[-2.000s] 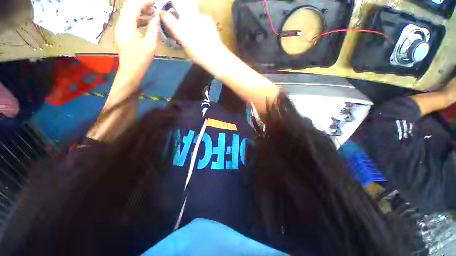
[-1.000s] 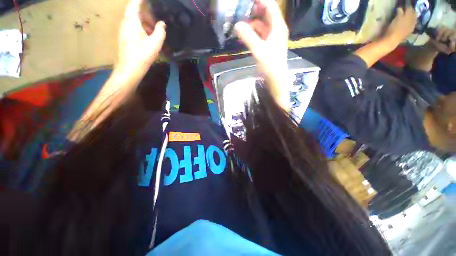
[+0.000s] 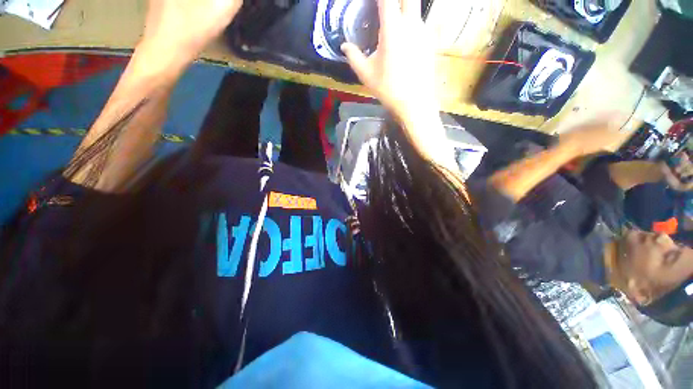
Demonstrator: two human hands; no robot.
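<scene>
A black speaker housing (image 3: 269,32) lies on the bench at the top edge, partly cut off. A silver speaker driver (image 3: 328,29) sits over its right part, round magnet facing up. My right hand (image 3: 397,47) is on the driver, thumb at its lower right rim and fingers on its right side, partly cut off by the top edge. My left hand (image 3: 199,11) is at the housing's left end; its fingertips are cut off or hidden, so its grip cannot be told.
More housings with drivers lie to the right, one with a red wire (image 3: 517,68). A white-grey driver tray (image 3: 465,144) stands below the bench edge. A person (image 3: 566,220) sits at the right, one arm blurred near the bench. White paper (image 3: 34,11) lies top left.
The driver, tilted in my right hand before, now lies flat at the housing. The neighbouring person's arm has moved down and away from the bench items. The view has shifted.
</scene>
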